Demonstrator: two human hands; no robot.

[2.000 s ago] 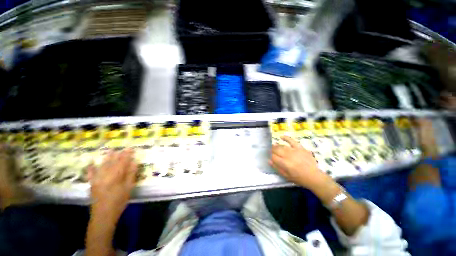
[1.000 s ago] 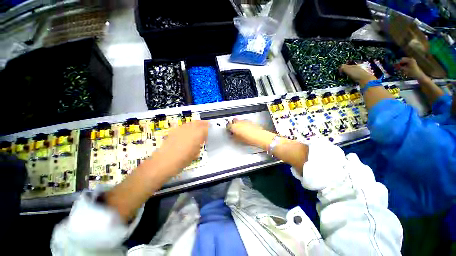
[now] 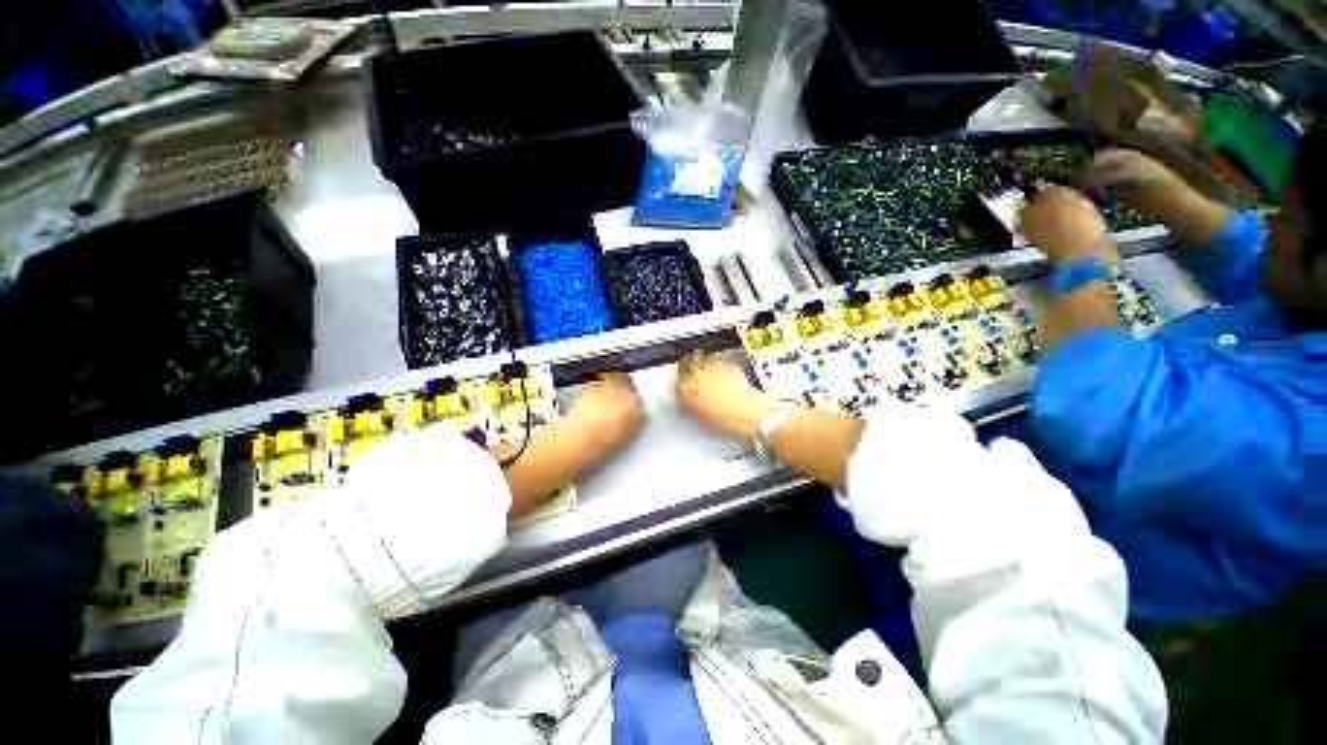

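Observation:
My left hand (image 3: 604, 411) is over the pale stretch of the line rail (image 3: 655, 473), just right of the left circuit board panel (image 3: 371, 437). My right hand (image 3: 716, 390) is a little to its right, beside the left end of the right circuit board panel (image 3: 873, 349). Both hands have curled fingers, and the two do not touch. Whether small parts are in the fingers is too small to tell. My left forearm and sleeve cover part of the left panel. Yellow blocks line the far edges of the panels.
Three small bins hold silvery-dark (image 3: 457, 299), blue (image 3: 565, 288) and dark components (image 3: 655, 284). Large black bins (image 3: 502, 109) stand behind and left. A bag of blue components (image 3: 687, 182) lies behind. At right, a person in blue (image 3: 1164, 422) reaches near the green component tray (image 3: 873, 204).
My left hand has come down from above the left panel's right end to the rail. My right hand has shifted slightly. The view has shifted, and the neighbour's arms remain at the right.

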